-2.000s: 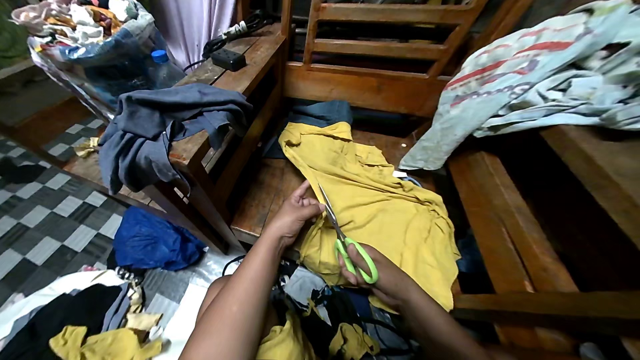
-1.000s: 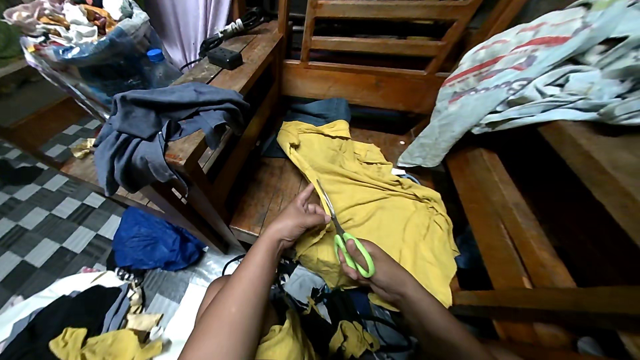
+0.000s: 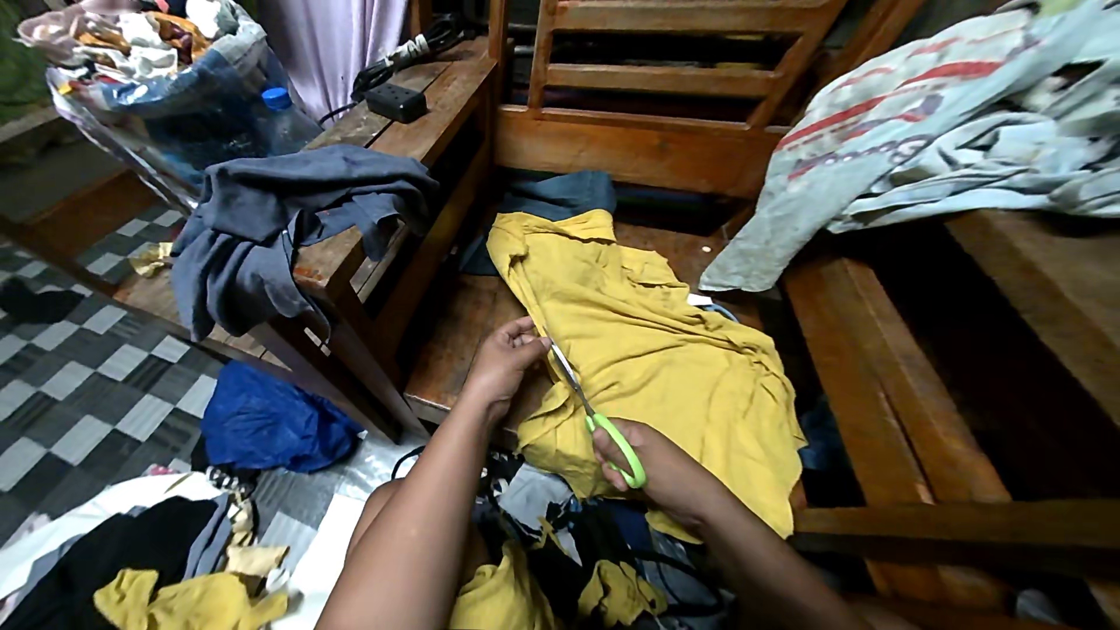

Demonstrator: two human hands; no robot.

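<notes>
A yellow cloth garment (image 3: 665, 350) lies spread over the wooden seat, its lower edge hanging over the front. My left hand (image 3: 512, 363) pinches the garment's left edge between thumb and fingers. In my right hand (image 3: 643, 459) is a pair of scissors with light green handles (image 3: 623, 451); the blades lie along the cloth's left edge, tips close to my left fingertips. The blades look nearly closed. Part of the right fingers is hidden behind the handles. A dark teal cloth (image 3: 560, 194) lies under the garment's top end.
A grey cloth (image 3: 297, 210) drapes over the wooden armrest, near a black power socket (image 3: 396, 101). A blue plastic bag (image 3: 271, 420) and cloth scraps (image 3: 188, 599) lie on the checkered floor. At right, a pale striped cloth (image 3: 884, 114) hangs over wood. A stuffed bag (image 3: 188, 105) stands back left.
The scissors' handles, spread apart a second ago, have come together in my right hand. My left hand stays at the garment's left edge.
</notes>
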